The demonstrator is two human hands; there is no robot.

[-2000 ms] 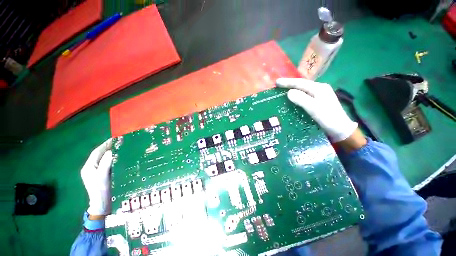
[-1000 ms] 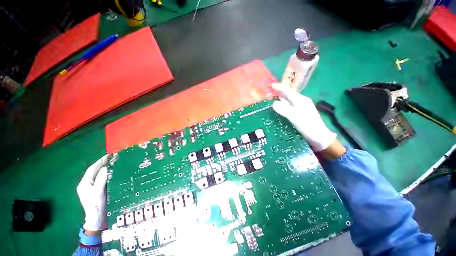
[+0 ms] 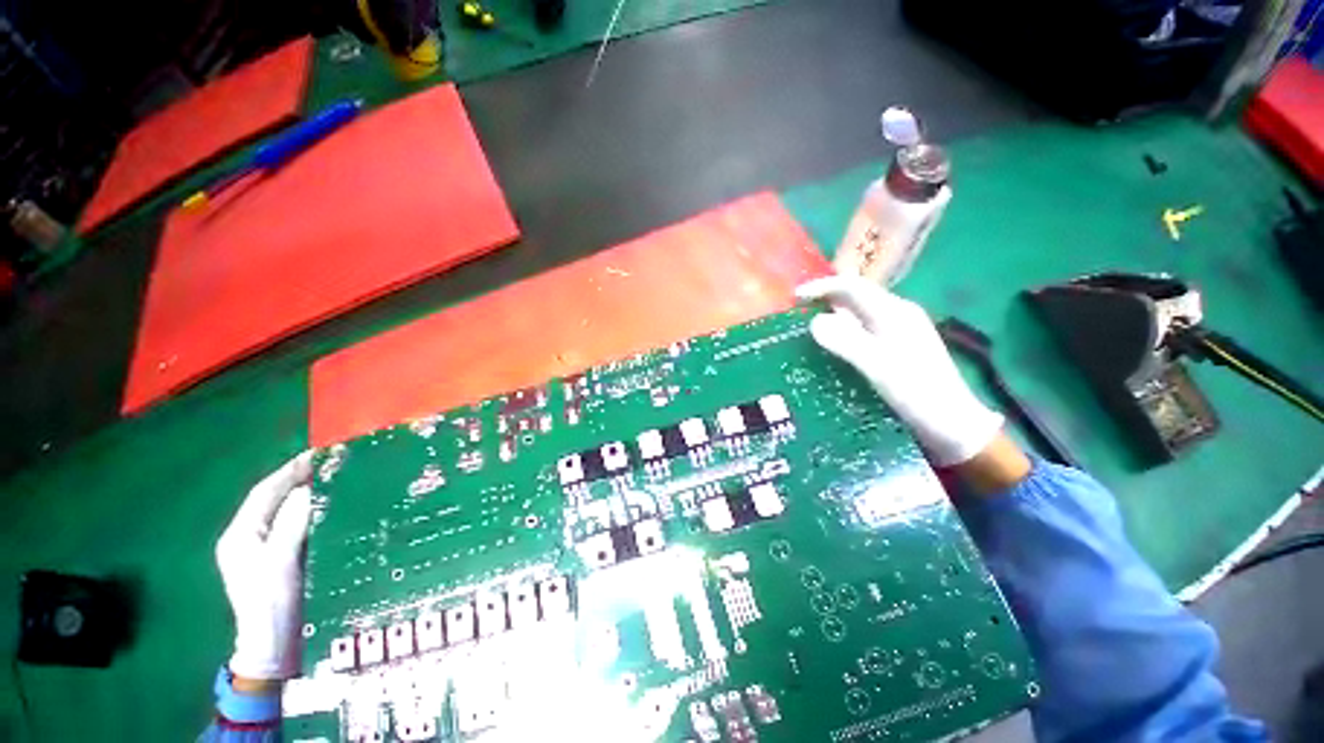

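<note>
A large green circuit board fills the lower middle, with black and silver power transistors in rows and strong glare at its lower part. My left hand, in a white glove, holds its left edge. My right hand, also gloved, holds its upper right edge. A red foam pad shows beyond the board's far edge. The board's near edge is partly cut off by the picture's rim.
A white bottle with its lid up stands behind my right hand. Right of it are a black brush and an iron stand. A spare red pad with a blue pen lies far left, a small black fan near left.
Over the two seconds the view has shifted, so the bench items sit lower in the picture. Both hands keep their hold on the board, with little change between them and it.
</note>
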